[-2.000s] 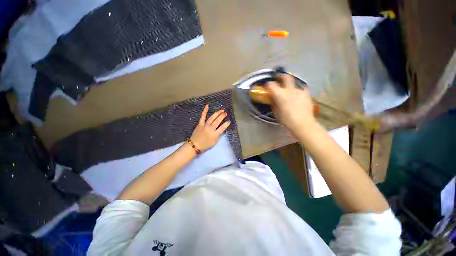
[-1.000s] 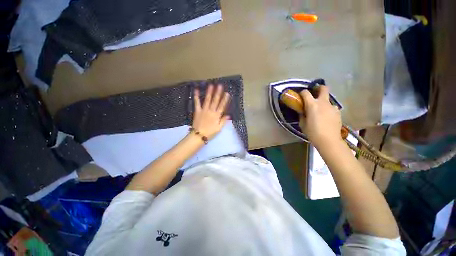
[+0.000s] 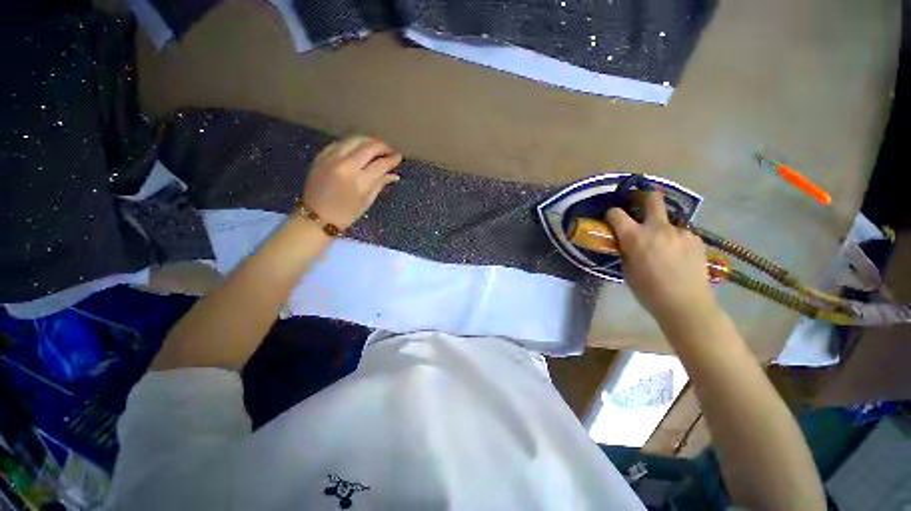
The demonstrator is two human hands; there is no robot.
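A dark speckled garment panel (image 3: pixel 469 218) lies across the table in front of me, with white interfacing (image 3: pixel 430 289) along its near side. My left hand (image 3: pixel 350 182) rests on the panel's far edge, left of centre, fingers bent; whether it pinches the cloth I cannot tell. My right hand (image 3: pixel 654 250) grips the wooden handle of the steam iron (image 3: pixel 582 215). The iron's pointed tip faces left and its soleplate covers the panel's right end. The hose runs off to the right.
An orange tool (image 3: pixel 802 185) lies on the tan table (image 3: pixel 739 110) at the right. Another dark panel with a white edge (image 3: pixel 559 40) lies at the far side. Dark cloth (image 3: pixel 60 160) covers the left. A white pad (image 3: pixel 639 394) sits below the table's near edge.
The view has turned, shifting the table. The iron has gone from bare table onto the panel's right end. My left hand has moved left along the panel, from flat to bent fingers.
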